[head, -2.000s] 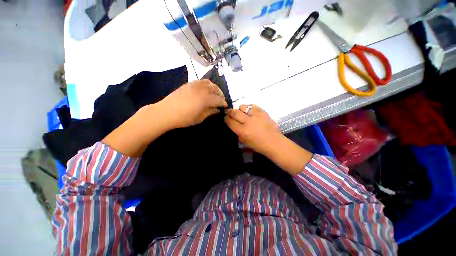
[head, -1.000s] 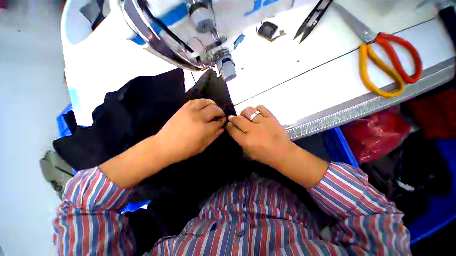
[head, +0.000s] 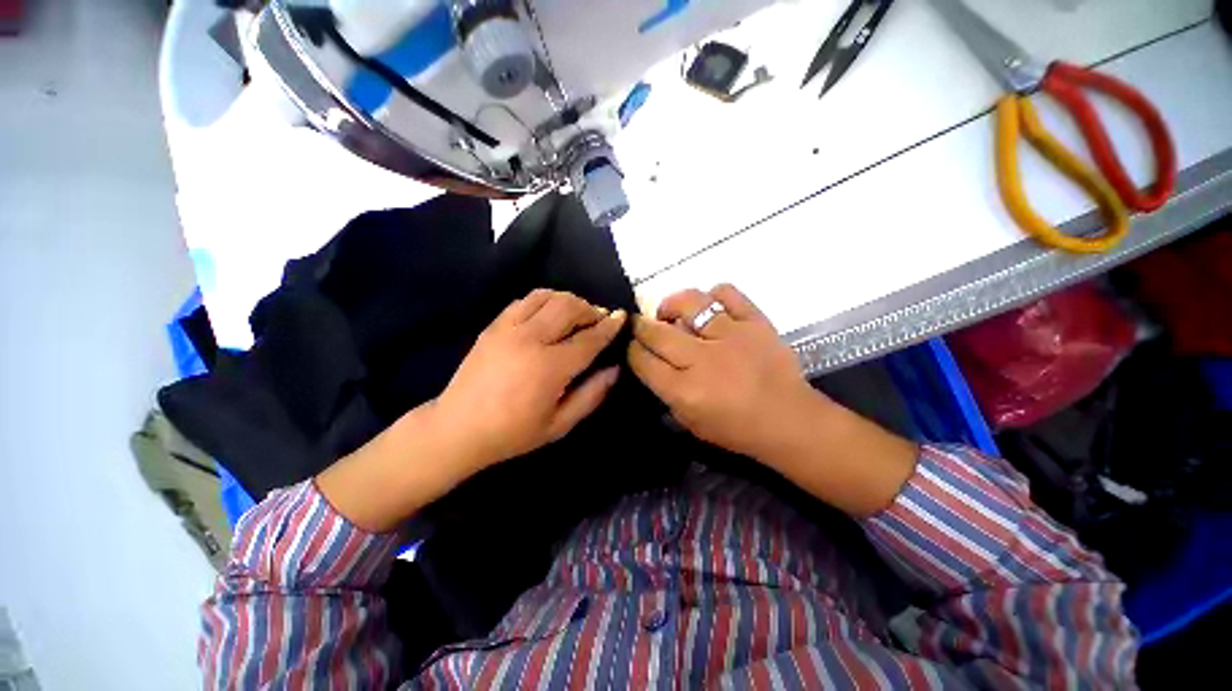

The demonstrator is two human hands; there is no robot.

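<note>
A black garment piece [head: 405,290] covers the left of the white table and hangs over the lap, with one end under the sewing machine's foot. My left hand [head: 527,371] pinches its right edge between thumb and fingers. My right hand [head: 716,365], with a ring, pinches the same edge just beside the left fingertips, at the table's front edge. The white sewing machine head [head: 392,68] with a blue stripe stands above the cloth. The needle area is small and partly hidden by metal parts and a grey knob [head: 597,182].
Scissors [head: 1067,149] with red and yellow-orange handles lie right on the white table [head: 757,230]. Dark snips [head: 849,41] and a small dark metal part [head: 716,68] lie near the machine. Blue crates [head: 957,392] with red and dark items stand below; olive cloth [head: 183,473] lies far left.
The view has shifted, so the machine and scissors appear displaced. Both hands stay pinching the cloth edge, now lower and farther from the machine foot, with more cloth showing between foot and fingers.
</note>
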